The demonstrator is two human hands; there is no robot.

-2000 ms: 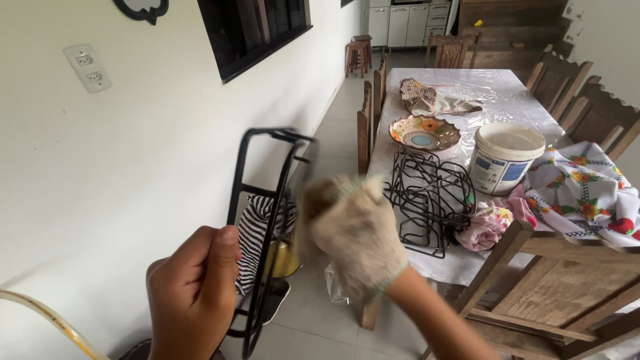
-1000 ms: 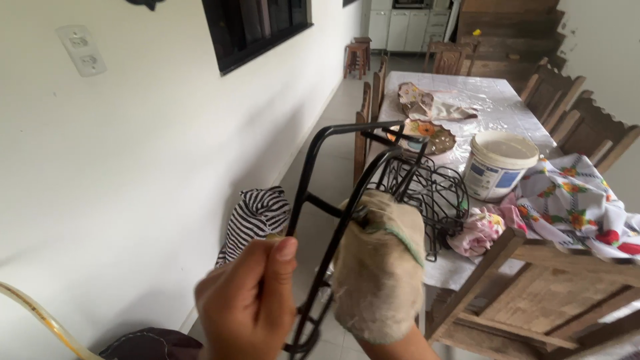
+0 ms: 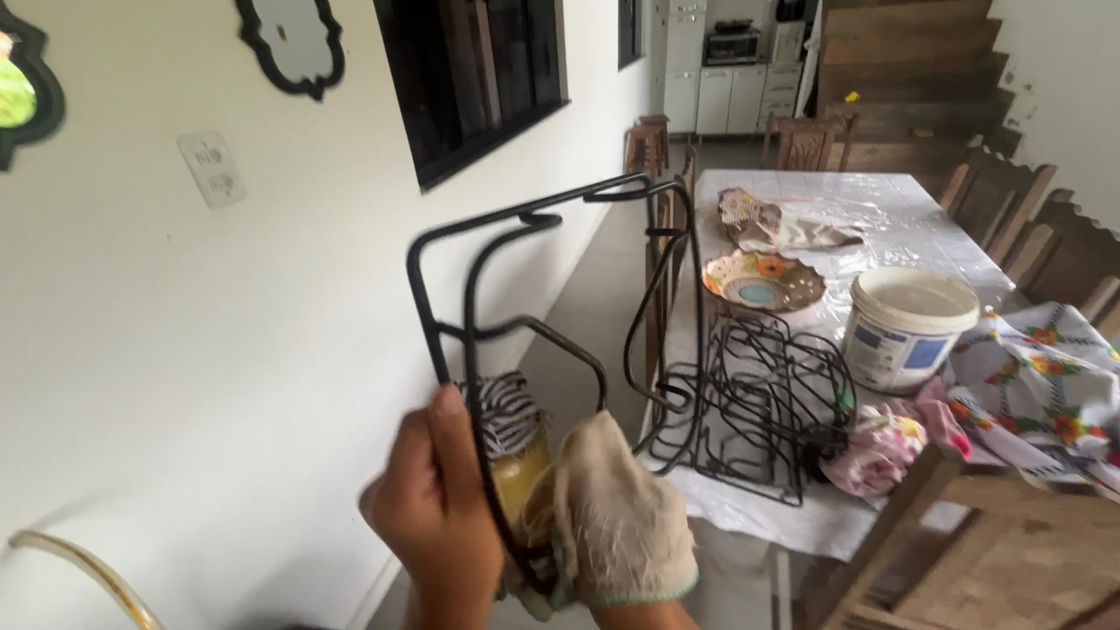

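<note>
A black metal stove grate [image 3: 529, 214] is held up in front of me. My left hand [image 3: 442, 499], bare, grips its left side bar. A worn beige cloth [image 3: 626, 516] covers my right hand [image 3: 604, 525], which closes over the lower end of the grate; the fingers are hidden beneath the fabric. Beyond, several similar black grates [image 3: 752, 402] lie heaped on the near end of the table. To their right stand a white plastic bucket [image 3: 910, 328] and a crumpled pink cloth [image 3: 879, 451].
The long table [image 3: 875, 197] also bears a scalloped floral bowl [image 3: 761, 280], a patterned cloth [image 3: 787, 223] and a flowered white cloth [image 3: 1041, 367]. A wooden chair [image 3: 1006, 534] stands close at right. The white wall [image 3: 289, 367] runs along my left, with a yellowish hose [image 3: 92, 577] low down.
The grate has turned from nearly edge-on to a more open, face-on view. My cloth-covered right hand has moved from its upper part down to its lower end. My left hand keeps hold.
</note>
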